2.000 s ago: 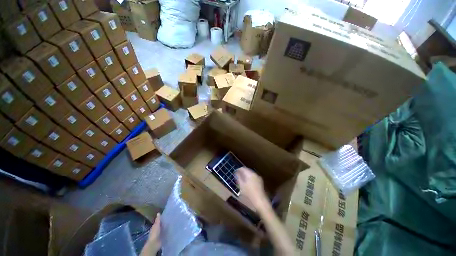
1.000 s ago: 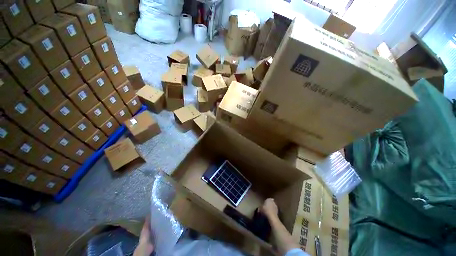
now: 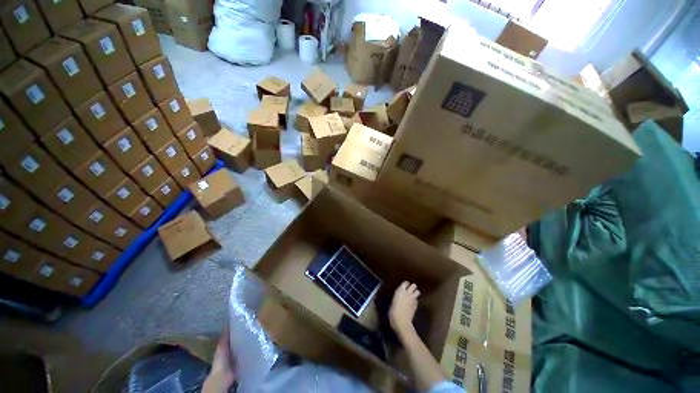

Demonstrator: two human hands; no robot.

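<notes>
My right hand (image 3: 404, 305) is inside the open supply carton (image 3: 418, 257), its fingers bent over dark items near the right wall; whether it grips one I cannot tell. A solar panel (image 3: 349, 281) lies cell side up on the carton bottom, left of that hand. A black panel (image 3: 361, 335) lies nearer me. My left hand (image 3: 222, 367), partly cut off by the lower edge, holds a clear air column bag (image 3: 247, 326) upright beside the carton's left side.
The collecting carton (image 3: 115, 361) with shiny wrapped panels is at lower left. A closed printed carton (image 3: 503, 338) bears a spare air bag (image 3: 516, 269) and a silvery stick (image 3: 481, 379). A large printed carton (image 3: 514, 138) stands behind; green bales (image 3: 614, 307) are right.
My right hand has gone from the solar panel towards the carton's right side, then slightly up and left. The panel now lies uncovered. My left hand still holds the bag.
</notes>
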